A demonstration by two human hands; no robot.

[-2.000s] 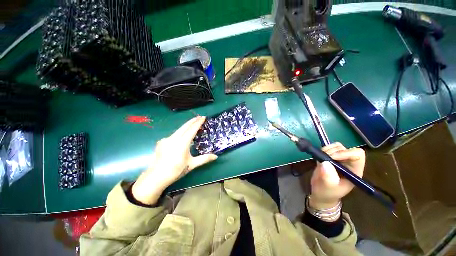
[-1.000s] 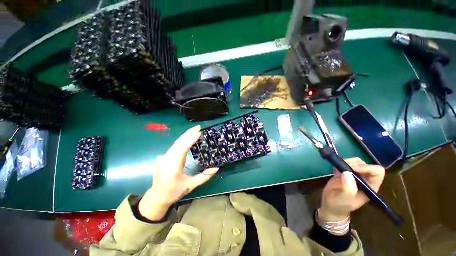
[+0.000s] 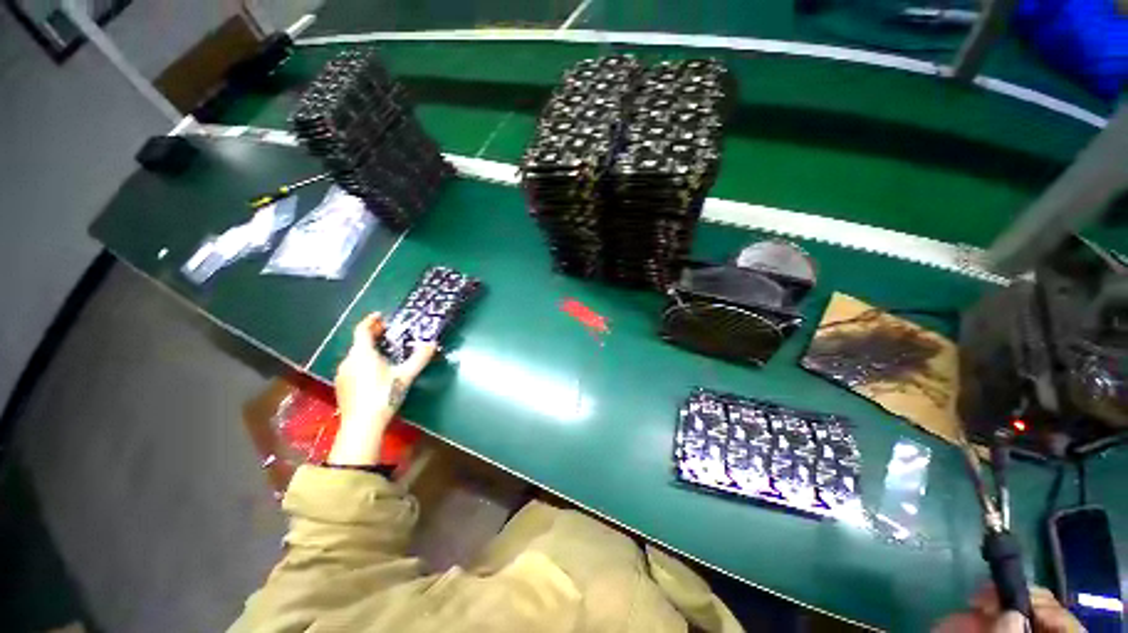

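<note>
My left hand (image 3: 375,377) is at the small board panel stack (image 3: 431,309) on the left of the bench, thumb and fingers around its near end. The panel still lies on or close to the bench surface. Another circuit board panel (image 3: 767,455) lies flat at centre right, untouched. My right hand (image 3: 1017,613) is cut off by the bottom right edge and holds the soldering iron (image 3: 1004,563) by its dark handle, its tip pointing up near the soldering station.
Tall stacks of board panels (image 3: 619,173) stand behind. The fan (image 3: 730,324), red wires (image 3: 583,315), burnt cardboard (image 3: 878,359), soldering station (image 3: 1051,359) and smartphone (image 3: 1089,569) are on the right. Clear plastic bags (image 3: 319,235) lie far left.
The view has swung left. My left hand has let go of the front board panel and moved left to the other one. My right hand still holds the iron.
</note>
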